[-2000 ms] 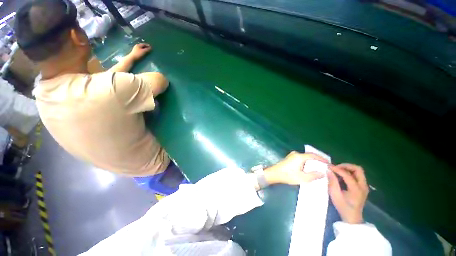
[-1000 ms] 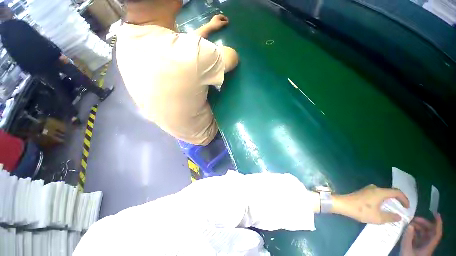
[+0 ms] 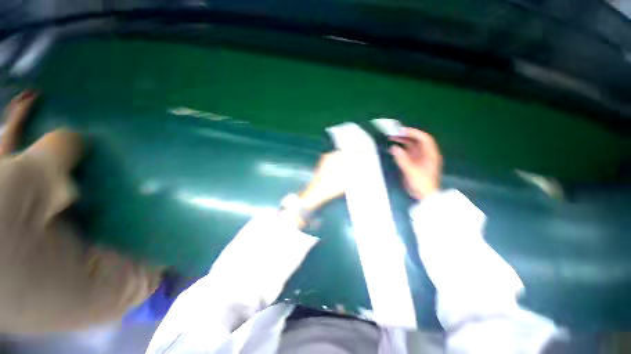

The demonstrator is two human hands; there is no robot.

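A long white label strip [image 3: 377,231] runs from my left hand down toward my lap, over the green ledge. My left hand [image 3: 331,181] holds the strip near its upper end, at its left edge; the fingers are partly hidden behind it. My right hand [image 3: 419,162] is just right of the strip, apart from it, and pinches a small pale sticker [image 3: 387,126] between thumb and fingers. The picture is blurred, so print on the strip cannot be read.
The glossy green ledge [image 3: 228,169] lies before me, with the green conveyor belt [image 3: 270,86] beyond it. A person in a tan top [image 3: 41,256] sits at the left, an arm on the ledge. A blue stool [image 3: 153,304] shows beside them. A dark rail runs along the back.
The view has swung right, so the seated person is now at the left edge and both hands are mid-picture. The sticker is still off the strip, now at my right fingertips.
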